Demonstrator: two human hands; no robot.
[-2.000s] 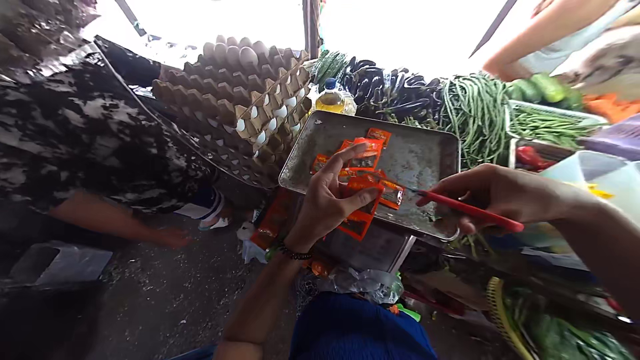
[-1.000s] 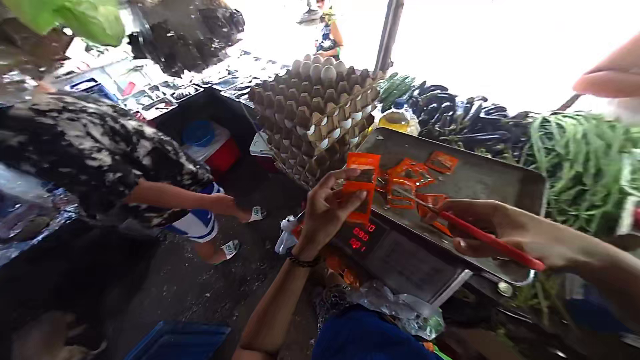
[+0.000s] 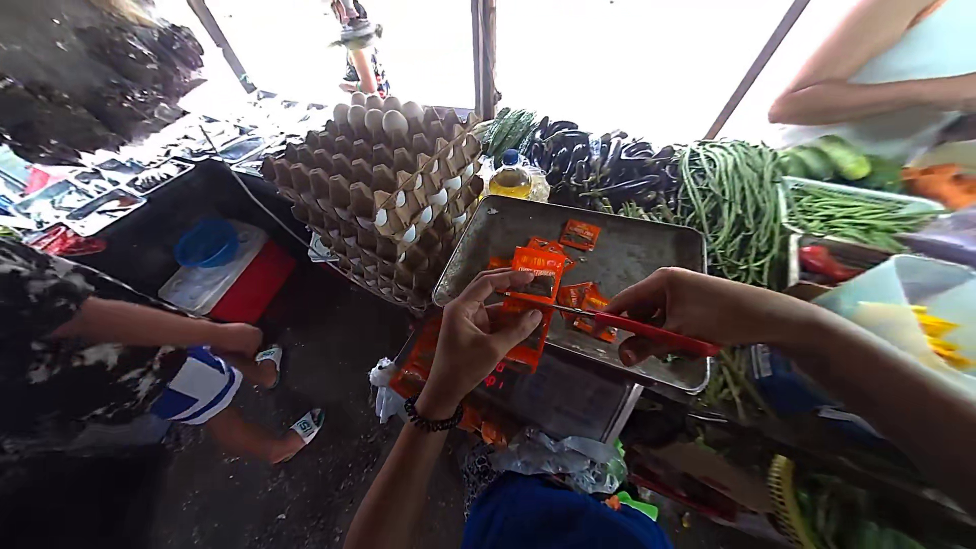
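Note:
My left hand [image 3: 488,320] pinches a strip of orange sachets [image 3: 538,271] over the near left part of a metal tray [image 3: 476,236]. In my right hand [image 3: 659,313] are red-handled scissors [image 3: 656,334], whose blades reach the strip between two sachets; the blade tips are partly hidden. Several loose orange sachets [image 3: 581,234] lie in the tray beyond and beside the strip. The tray rests on a digital scale [image 3: 553,393], whose red display shows partly below my left hand.
Stacked egg trays [image 3: 358,183] with eggs stand left of the tray, beside an oil bottle [image 3: 511,179]. Eggplants [image 3: 610,164] and long beans [image 3: 728,206] lie behind and right. A person in patterned clothing [image 3: 69,343] is at left; another person's arm [image 3: 862,99] is at upper right.
One second ago the scissors were over the tray, apart from the strip in my left hand; now their blades are at the strip. The view has swung noticeably.

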